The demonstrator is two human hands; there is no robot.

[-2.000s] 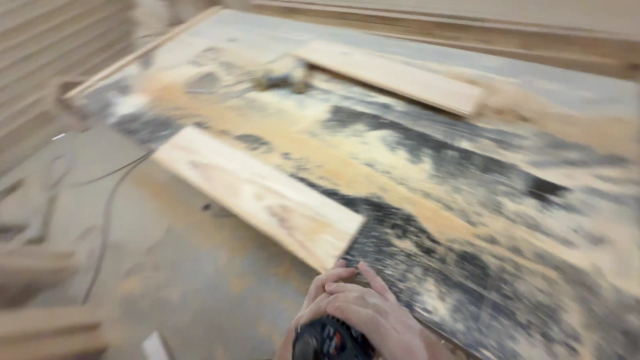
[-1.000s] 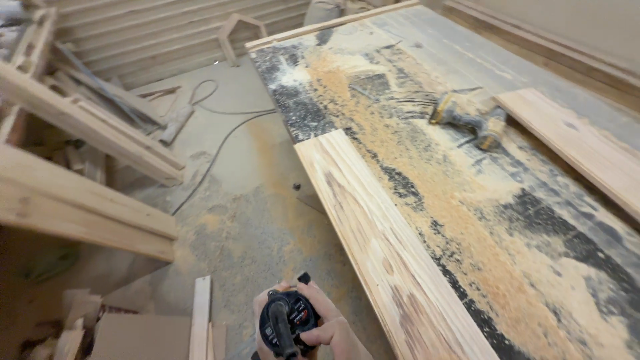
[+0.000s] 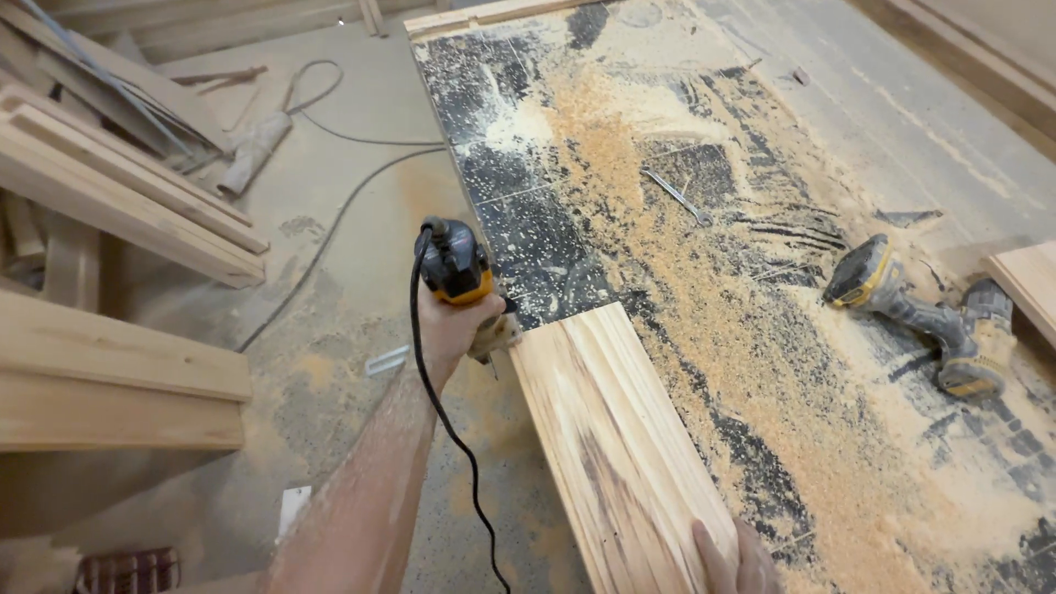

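Observation:
My left hand [image 3: 454, 326] grips a corded trim router [image 3: 458, 264] with a black and yellow body, its base at the far left corner of a wooden board [image 3: 615, 445]. A thin bit shows below the base, beside the board's left edge. The router's black cord hangs down over my forearm. At the board's right edge near the bottom of the view, my right hand [image 3: 734, 553] rests with its fingers on the wood; part of it is hidden. The board lies along the left edge of a dark worktable [image 3: 536, 239] strewn with sawdust.
A cordless drill [image 3: 932, 322] lies at the right near another board [image 3: 1031, 280]. A wrench [image 3: 676, 196] sits in the sawdust. Stacked timber [image 3: 124, 371] stands at the left, and a cable [image 3: 330, 223] runs over the floor.
The router has moved from near the bottom of the view to the board's far left corner. The right hand now shows at the board's right edge. The view has shifted a lot.

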